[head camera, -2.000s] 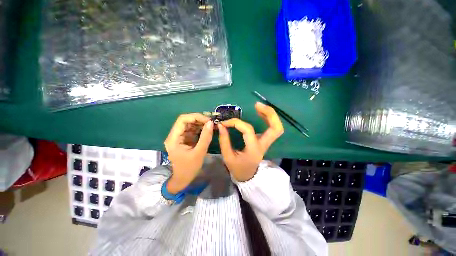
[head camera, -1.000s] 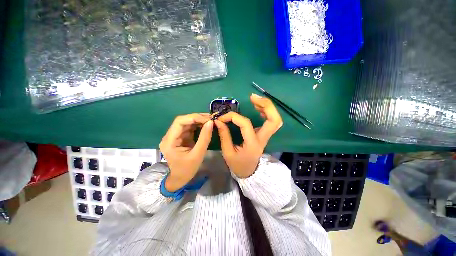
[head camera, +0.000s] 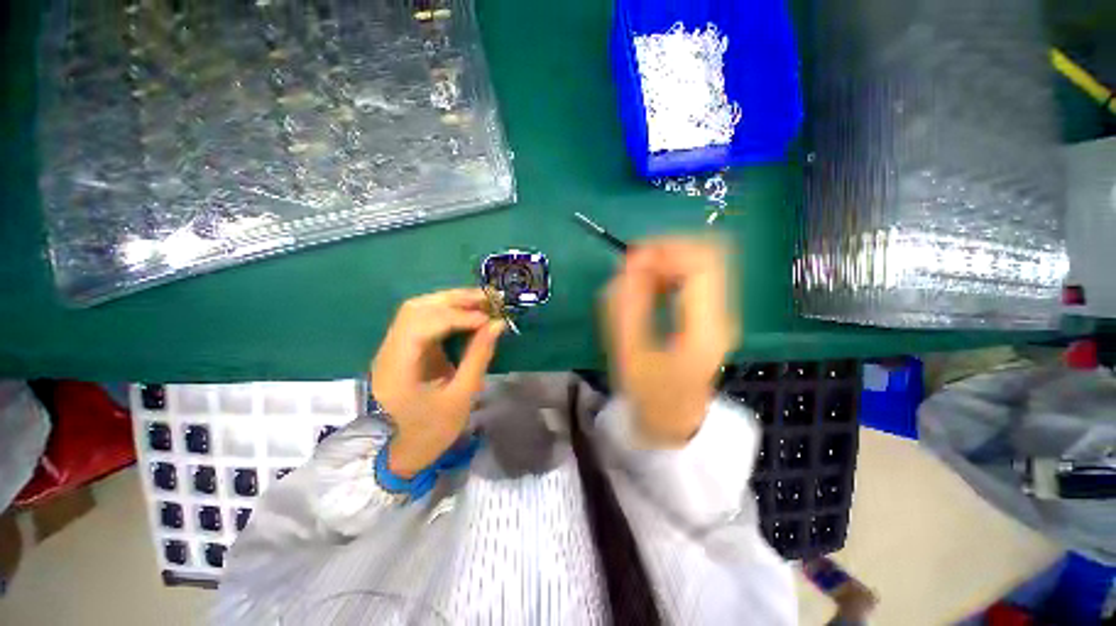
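A black rounded-square housing (head camera: 515, 280) with a pale rim and a round detail inside lies on the green mat. My left hand (head camera: 431, 367), with a blue band at its wrist, pinches a thin gold-toned flex cable module (head camera: 501, 308) at the housing's lower left edge. My right hand (head camera: 671, 330) is blurred, to the right of the housing and over the dark tweezers (head camera: 602, 230). Only the pale-ended part of the tweezers shows; the rest is hidden by the hand. Whether the fingers grip them cannot be told.
A clear blister tray (head camera: 282, 231) lies at left. A blue parts bin (head camera: 767, 92) holds small white fittings, with several spilled below it. Stacked blister trays (head camera: 936, 184) stand at right. Below the bench edge are a white tray (head camera: 272, 430) and a black tray (head camera: 804, 459).
My right hand has left the housing and moved right onto the tweezers. My left hand still pinches the flex piece. The housing is now more exposed, and the view has shifted.
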